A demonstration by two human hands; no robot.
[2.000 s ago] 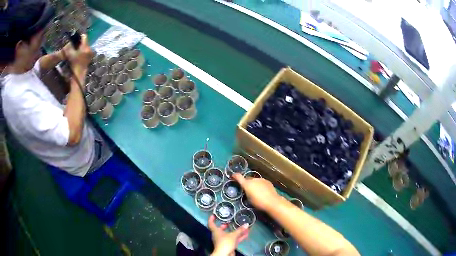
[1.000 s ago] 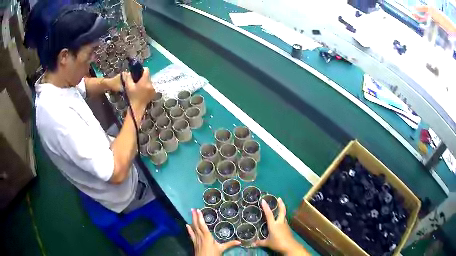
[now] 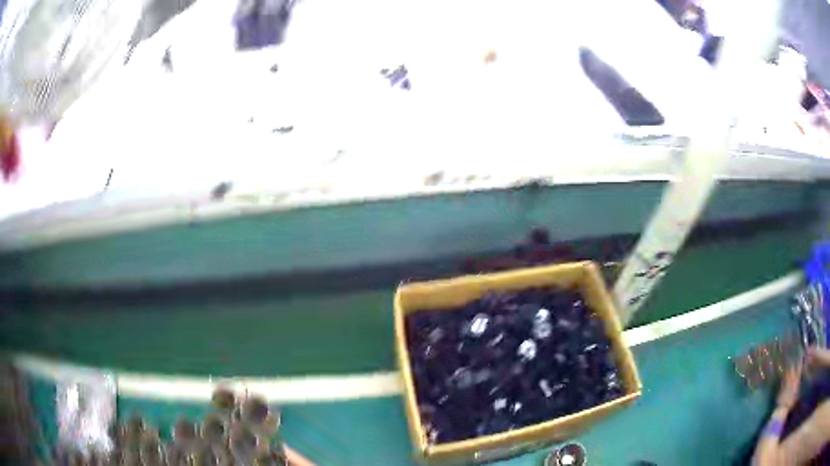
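Tan cylinder units [image 3: 185,437] stand in a cluster at the bottom left, cut off by the lower edge and blurred. A sliver of skin, seemingly my left hand [image 3: 297,457], shows at the bottom edge just right of them; what it holds is hidden. My right hand is out of the picture. One fitted cylinder unit [image 3: 568,456], dark inside with a pale centre, is cut off at the bottom edge below the carton. The open cardboard carton [image 3: 411,364] is full of black plastic end pieces [image 3: 510,373], some with silvery centres.
A clear plastic bag [image 3: 86,411] lies at the far left. A painted post [image 3: 669,227] rises behind the carton's right side. A person's arms [image 3: 790,428] reach toward small tan parts [image 3: 766,360] at right, near a blue bin [image 3: 820,264]. A white shelf [image 3: 364,109] crosses the top.
The view has swung to the right and up. The carton now sits near the middle, the cylinder units are at the bottom left, and the seated person at left and most of my hands have left the picture.
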